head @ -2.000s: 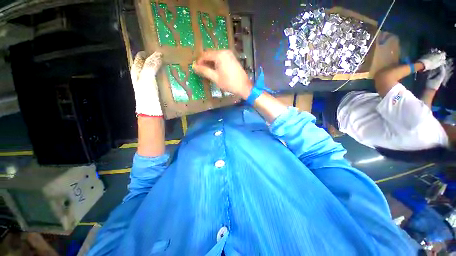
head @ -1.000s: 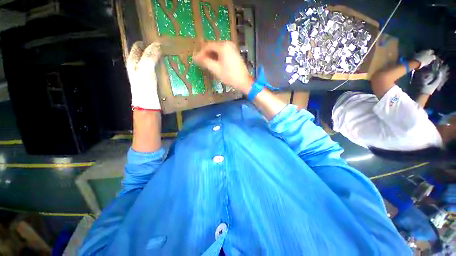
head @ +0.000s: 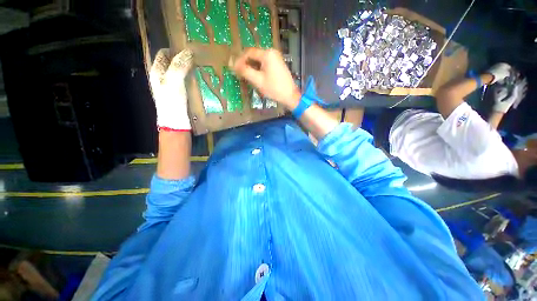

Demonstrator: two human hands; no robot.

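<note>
The tan-brown board carrier [head: 209, 56] is in front of me at the top, underside showing, with bright green circuit boards [head: 231, 91] behind its cutouts. My gloved left hand [head: 171, 88] holds the carrier's left edge, fingers on its face. My bare right hand [head: 266, 73], with a blue wrist strap [head: 307, 99], is over the lower right part of the carrier. Its thumb and forefinger are pinched together near the middle; a small pale bit shows at the fingertips, too small to name. The hand hides part of the lower right board.
A heap of silver metal pieces [head: 383, 53] lies at the right on a cardboard tray [head: 450, 67]. A thin pale cord crosses the tray. A coworker in a white shirt [head: 453, 141] and gloves is at the right. A black cabinet [head: 70, 111] stands at the left.
The carrier and left hand sit slightly higher and more left than in the earliest frame. The right hand stays over the carrier with small shifts. The pale box at lower left has left the view.
</note>
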